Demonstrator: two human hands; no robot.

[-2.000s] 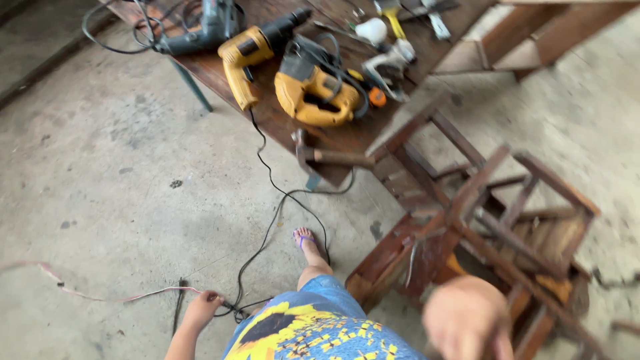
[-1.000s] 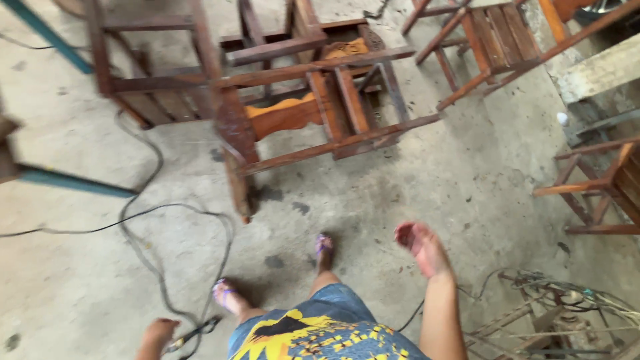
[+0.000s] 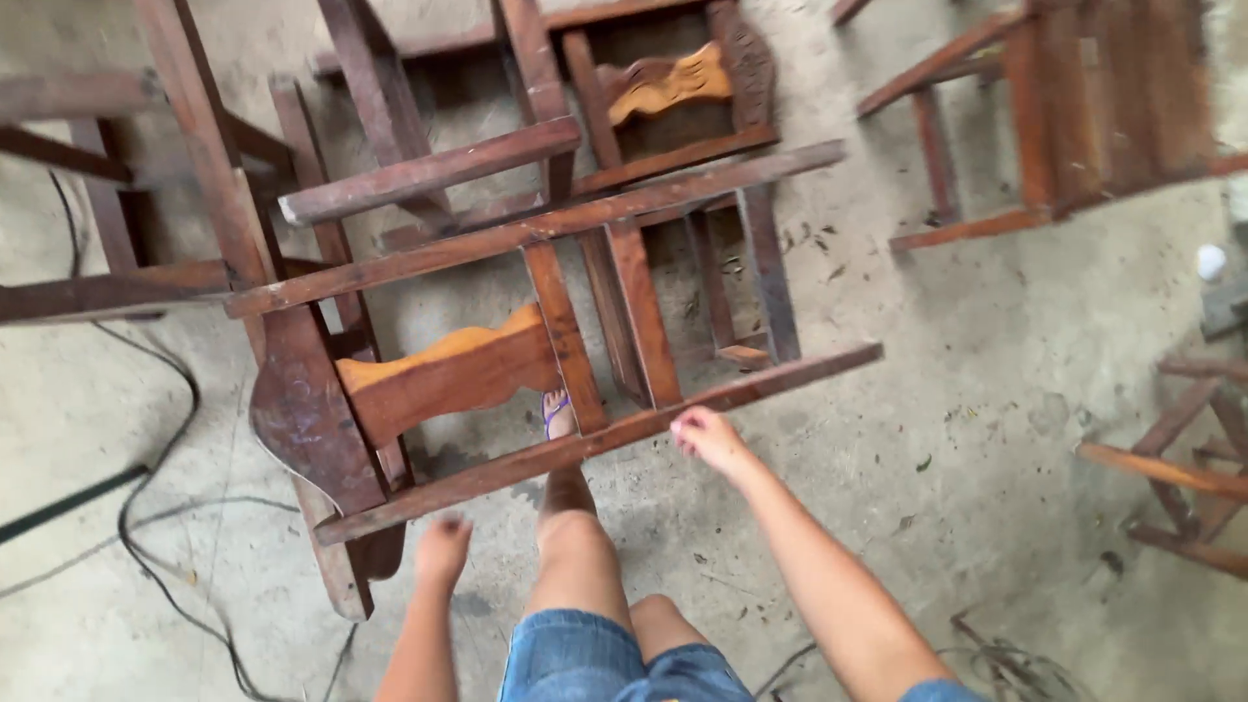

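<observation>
A dark wooden chair lies tipped over in front of me, its back with a carved slat toward the left. My right hand is beside the chair's lower long rail, fingers curled; whether it touches the wood I cannot tell. My left hand is just below the rail's left part, blurred, with nothing visible in it. A second wooden chair with a carved slat lies behind the first.
More wooden chair frames stand at the upper left. A slatted wooden chair is at the upper right, another chair at the right edge. Black cable runs over the concrete floor at left; a wire tangle is at lower right.
The view has swung away from the table of power tools. The tipped chair is now closer before me, and my hands have come near its lower rail.
</observation>
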